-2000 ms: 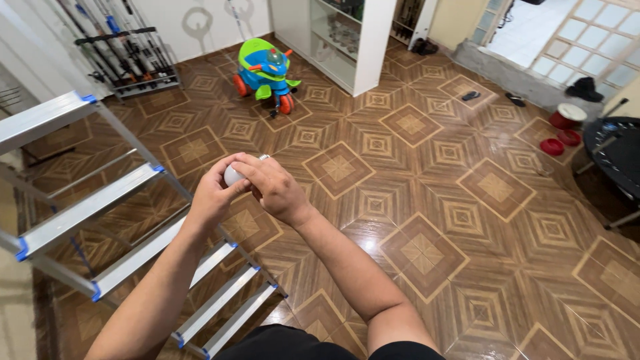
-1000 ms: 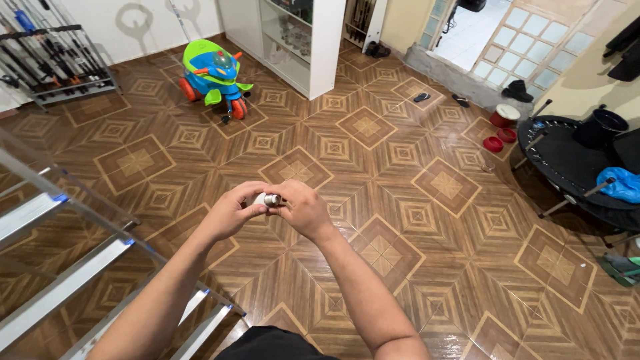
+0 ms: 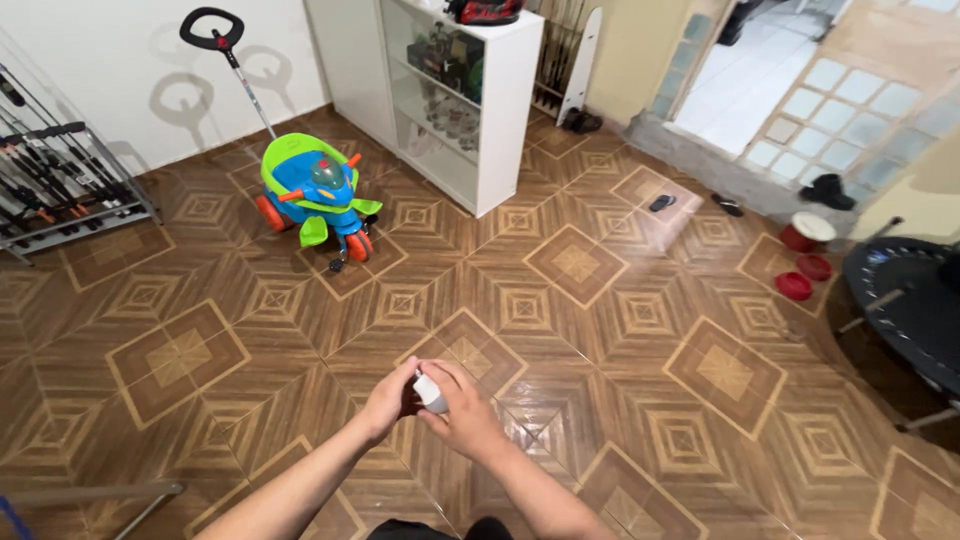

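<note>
A small white, rounded object with a metallic end is between my two hands, low in the middle of the view; it looks like a light bulb, though fingers cover part of it. My right hand is closed around its right side, fingers over the top and thumb below. My left hand is against its left side, with the fingertips meeting those of my right hand near the metallic end. The left palm is turned away, so its exact hold is partly hidden.
A child's tricycle stands beside a white glass-fronted cabinet. A rack of fishing rods is at left, a metal leg at lower left. Sandals, red bowls and a small trampoline are at right.
The view has swung away from the stepladder, most of which has left the frame. Both hands remain together around the white object, which has turned between them since one second ago.
</note>
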